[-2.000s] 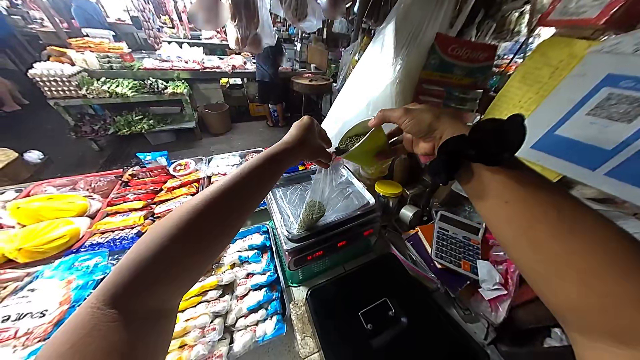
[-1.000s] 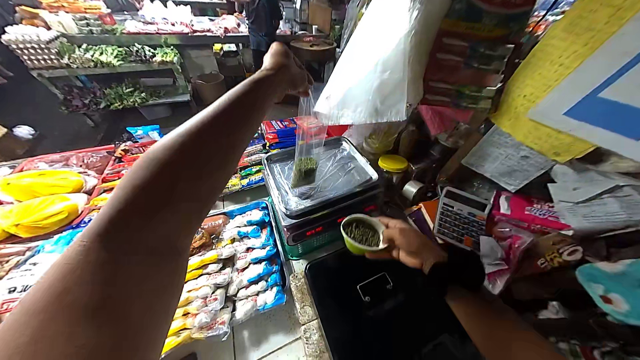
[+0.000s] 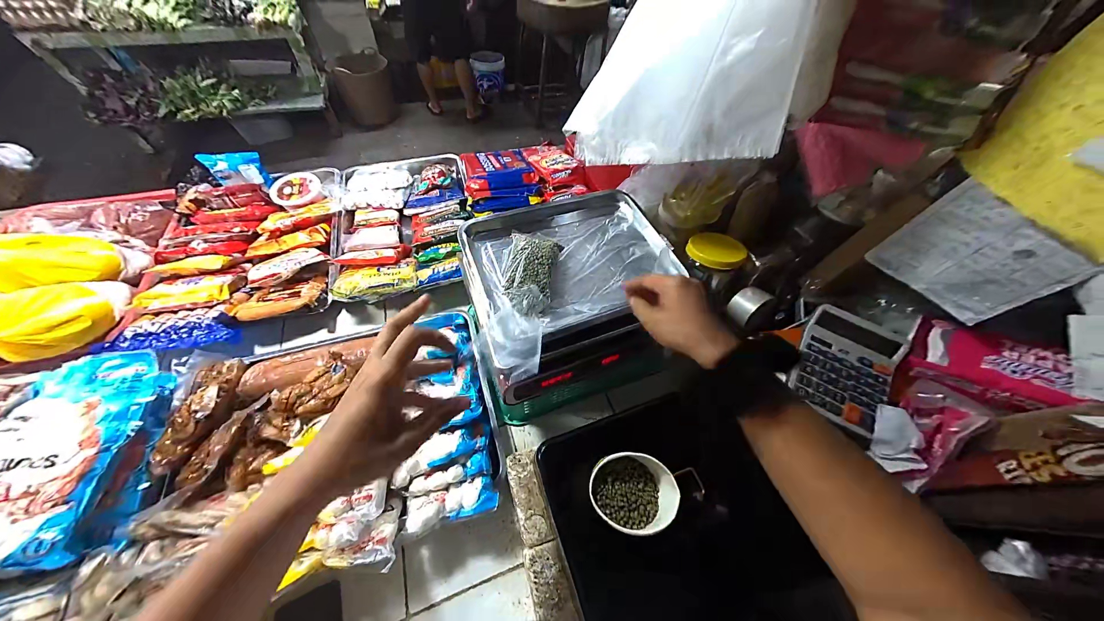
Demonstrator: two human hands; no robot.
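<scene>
A clear plastic bag of small green beans (image 3: 530, 267) lies on the metal tray of a digital scale (image 3: 595, 250), its loose mouth hanging over the near left edge. My left hand (image 3: 401, 388), fingers spread and holding nothing, is over the packed goods left of the scale. Near the tray's right side is my right hand (image 3: 677, 315), fingers curled; whether it touches the plastic there is unclear. A white-rimmed cup of green beans (image 3: 630, 493) rests on a black lid-like surface (image 3: 742, 535) in front of the scale.
Trays of packaged meats (image 3: 250, 250) spread left of the scale. To the right are a yellow-lidded jar (image 3: 716, 254), a calculator (image 3: 849, 366) and pink packets (image 3: 992, 362). White plastic bags (image 3: 699, 78) hang above. A person's legs (image 3: 444, 78) show behind.
The bag of beans, earlier hanging from my left hand, now lies on the scale tray. My right hand has let go of the cup and moved up to the tray. The view has shifted closer.
</scene>
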